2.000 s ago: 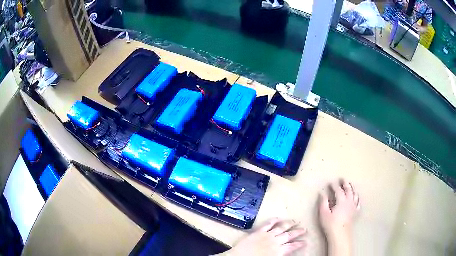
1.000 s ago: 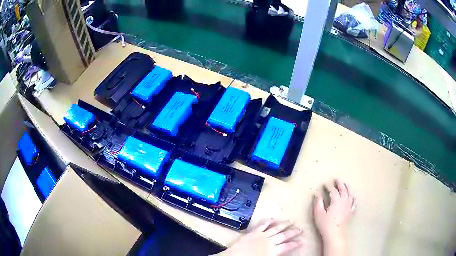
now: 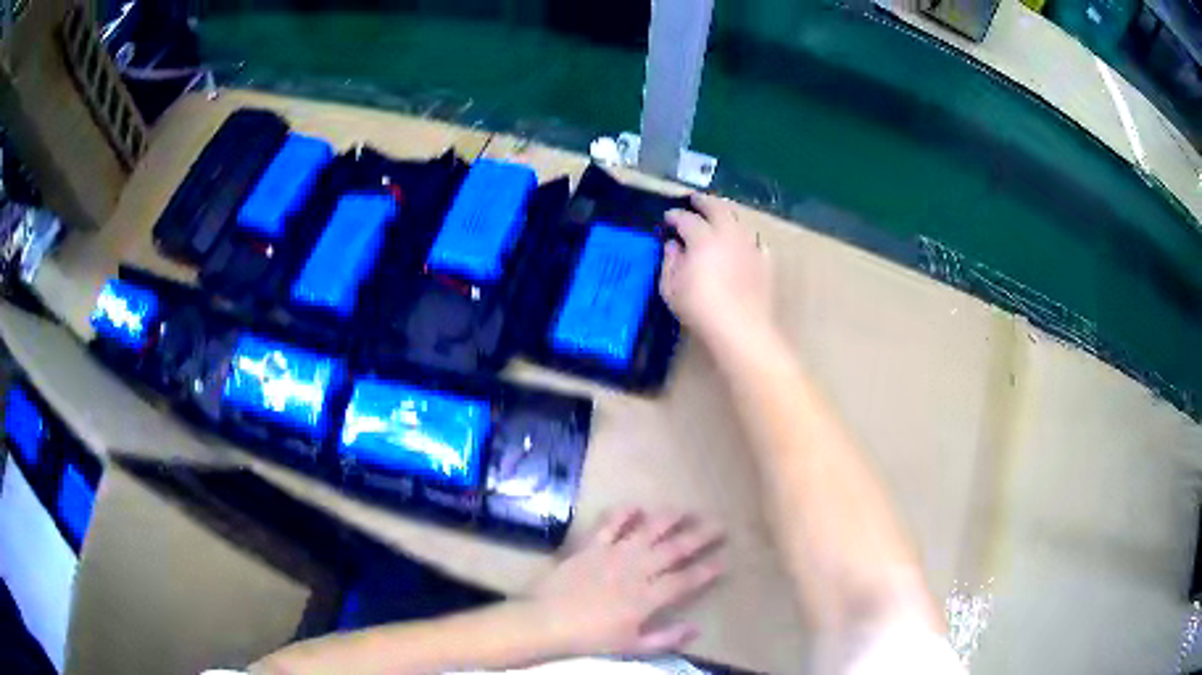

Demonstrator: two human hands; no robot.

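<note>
Several black base covers lie in two rows on the cardboard bench top, with blue lithium battery packs on them. My right hand is at the right edge of the rightmost base cover in the far row, fingertips curled over its edge beside its blue pack. Its fingers and the edge are slightly blurred. My left hand is open and empty, fingers spread, just right of and nearer than the near row's end cover.
An open carton at the lower left holds blue packs and a white sheet. A brown cardboard piece stands at the far left. A grey post rises at the bench's far edge, beside the green belt.
My right hand has moved forward and left from the bench top to the rightmost cover. My left hand stays low, fingers spread. The view has shifted, so the covers appear further left and higher.
</note>
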